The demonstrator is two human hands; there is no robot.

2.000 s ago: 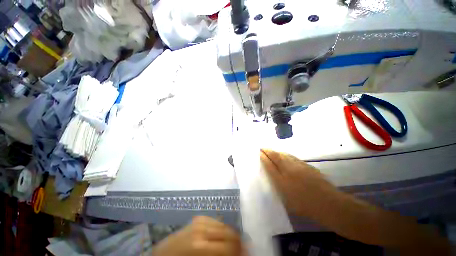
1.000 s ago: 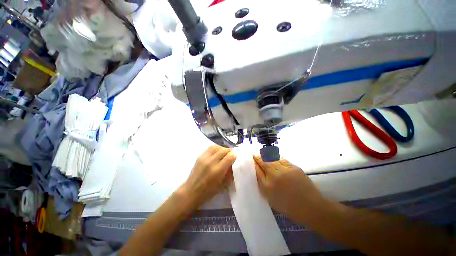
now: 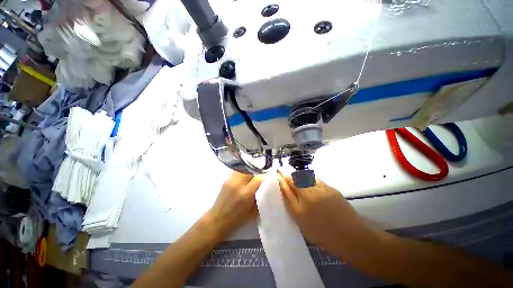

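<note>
A long white fabric strip (image 3: 281, 239) runs from under the sewing machine (image 3: 360, 62) head down over the table's front edge. Its top end lies at the presser foot (image 3: 274, 163), where bright light and the fingers hide detail. My left hand (image 3: 233, 199) holds the strip's left edge close to the needle. My right hand (image 3: 318, 211) holds its right edge, fingertips just below the needle, beside the dark knob (image 3: 304, 178). Both hands are bare, and the fingertips are partly hidden.
Scissors with a red loop (image 3: 416, 160) and a blue loop lie right of the needle. Stacked white strips (image 3: 107, 199) and a tied white bundle (image 3: 84, 154) lie at the table's left. A blue-grey fabric pile (image 3: 42, 146) is beyond. A ruler tape (image 3: 225, 259) runs along the front edge.
My left hand has moved from the table's front edge up to the needle and taken hold of the strip. The view has shifted closer to the machine head. Since the last earlier frame, little has moved.
</note>
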